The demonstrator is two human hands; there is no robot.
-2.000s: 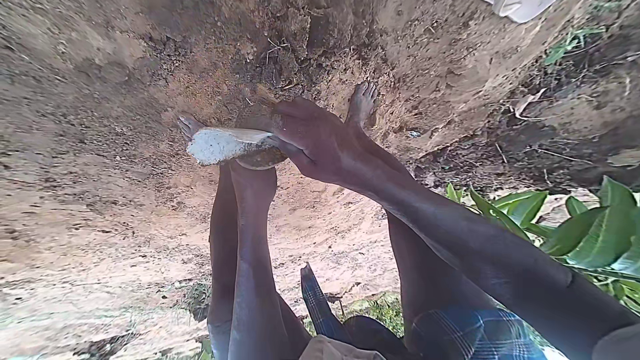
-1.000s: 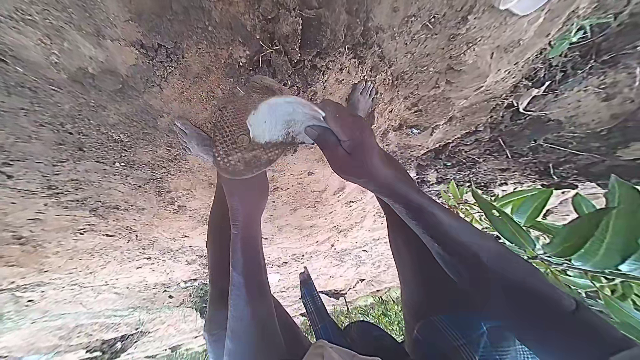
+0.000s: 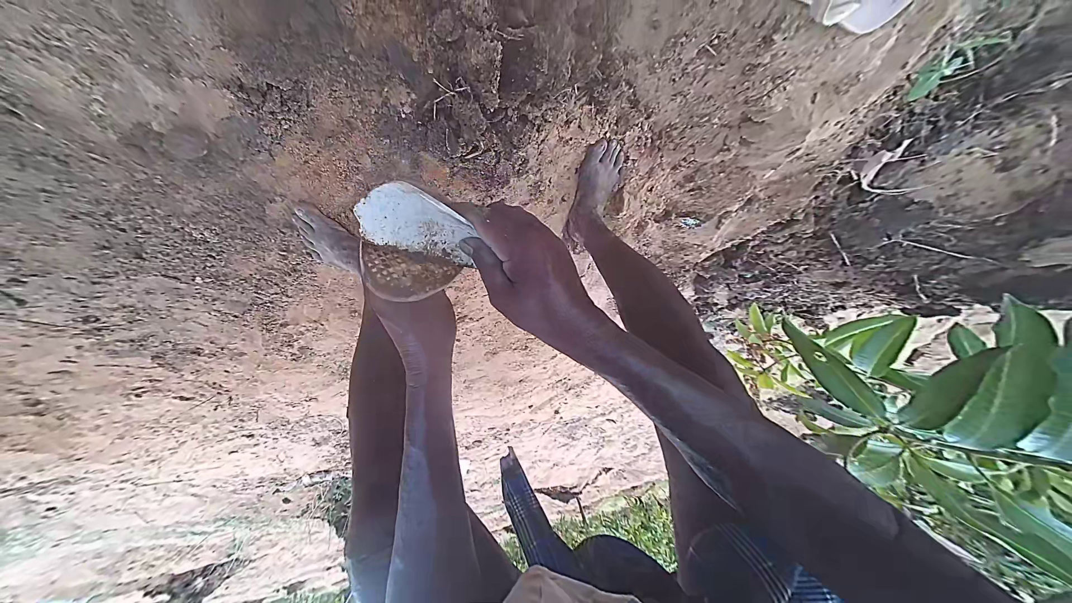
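Note:
My right hand grips a thin, curved whitish scoop-like piece, with brown soil on its lower part and the thumb on its near edge. Under and beside the piece is a round brown dish with a mesh-like pattern, probably a sieve; its pale near rim shows. My left hand is at the near side of this dish, its fingers mostly hidden beneath. The white piece overlaps the dish; whether they touch is not plain. Both are above the ground between my arms and feet.
My bare feet stand on a sloping reddish-brown soil bank. Broad green leaves rise at the right, near my right forearm. Twigs and roots lie at the right. A white object shows at the top edge.
The white piece, flat over the dish a second ago, has moved left with my right hand. The dish, broadly visible then, now shows only its near part.

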